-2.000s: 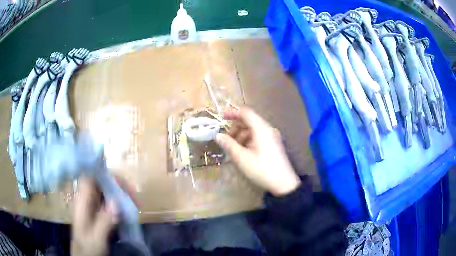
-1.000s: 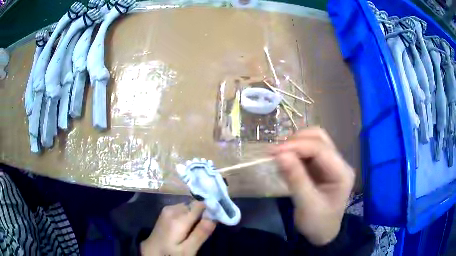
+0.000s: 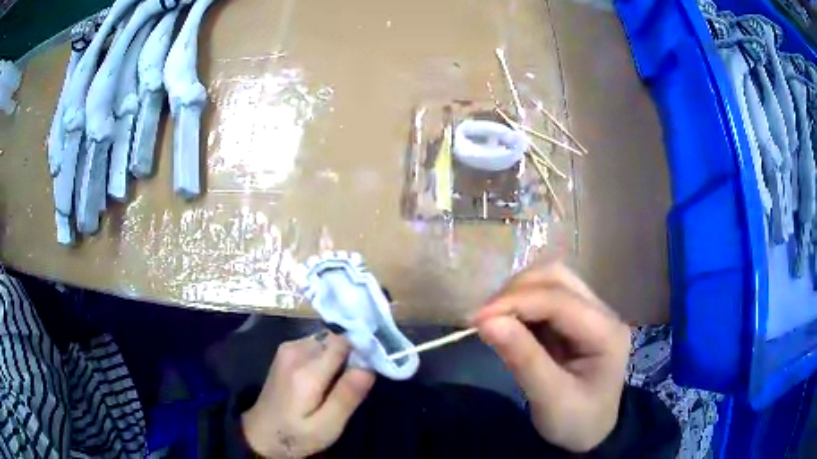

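My left hand (image 3: 309,394) holds a pale grey-white leg part by the ankle, its hollow foot end (image 3: 345,300) facing up, toes away from me, over the table's near edge. The shank is hidden. My right hand (image 3: 560,345) pinches a thin tan glue stick (image 3: 443,341) between thumb and fingers. The stick's far tip is at the heel end of the foot opening. Adhesive cannot be made out. The white oval glue cup (image 3: 490,145) sits on a dark taped pad (image 3: 466,203) beyond my hands.
Loose sticks (image 3: 555,142) lie right of the cup, a yellow strip (image 3: 444,173) left of it. Several legs (image 3: 186,116) lie at the table's left. A blue tray (image 3: 712,206) with legs stands at right, sole plates (image 3: 697,403) below it. A striped sleeve (image 3: 67,376) shows at lower left.
My right hand has moved the stick from the toe end of the foot to its heel end. The foot stays in my left hand. The view has shifted, with the cup now higher in it.
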